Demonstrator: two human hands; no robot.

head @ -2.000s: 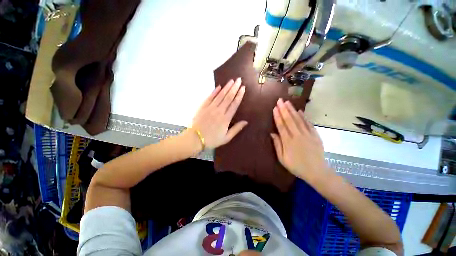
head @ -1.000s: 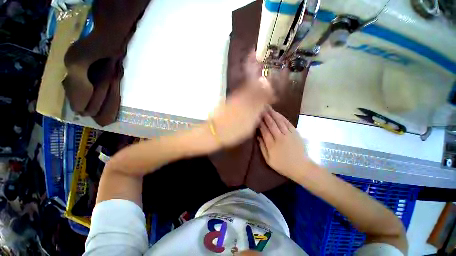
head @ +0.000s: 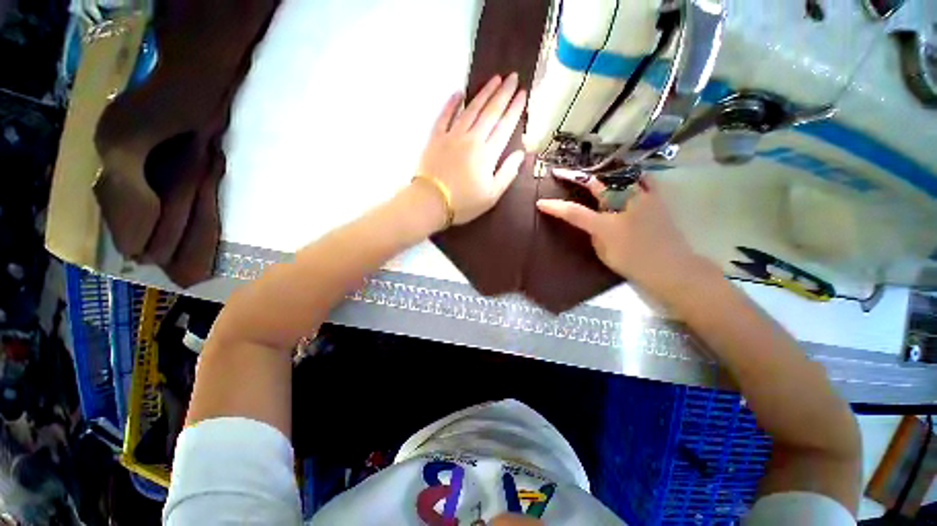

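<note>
A brown panel (head: 519,245) lies under the presser foot (head: 541,167) of the white sewing machine (head: 606,92). Its far part runs up past the machine head and its near end lies on the table by the ruler strip. A line runs down its middle from the needle. My left hand (head: 475,156) lies flat on the panel left of the needle, fingers spread, holding nothing. My right hand (head: 627,228) is right of the needle, its thumb on the panel and its fingers partly hidden under the machine head; its grip cannot be made out.
A stack of brown panels (head: 170,134) lies at the table's left on cardboard (head: 77,154). Thread snips (head: 783,273) lie on the bed at right. Blue crates (head: 709,452) and a yellow crate (head: 144,396) stand below the table.
The panel has moved away from me under the machine, and its near end no longer hangs over the table edge. My hands have moved apart, left hand forward, right hand beside the needle.
</note>
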